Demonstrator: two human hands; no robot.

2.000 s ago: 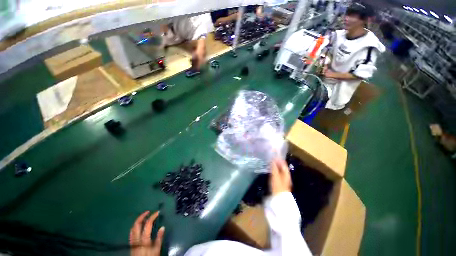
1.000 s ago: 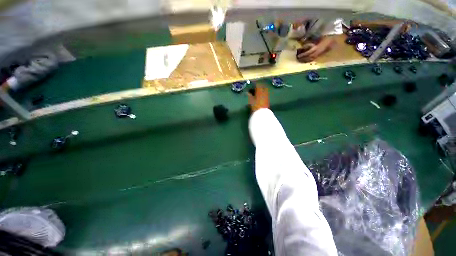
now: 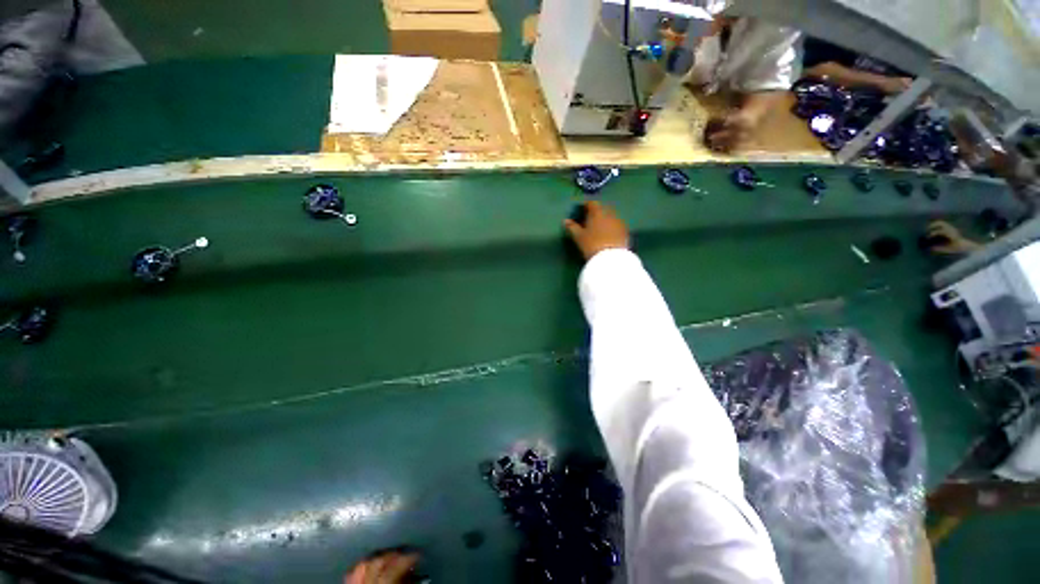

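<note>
My right hand reaches out over the far part of the green belt, its fingers on a dark round housing that they partly hide. My left hand is cut off by the bottom edge; only blurred fingers show, and I cannot tell whether they hold anything. A pile of small black parts lies on the near belt, partly behind my right sleeve. Small round wired pieces with pale leads lie in a row along the far belt edge. Another black housing lies farther right.
A clear bag of dark parts lies right of my sleeve. A white fan is at the near left. A grey-white machine and cardboard stand across the belt. Another person's hand is at the far right.
The view has shifted. My right hand has gone from the plastic bag to the far belt. The black housing left of it a second ago no longer shows on the belt there.
</note>
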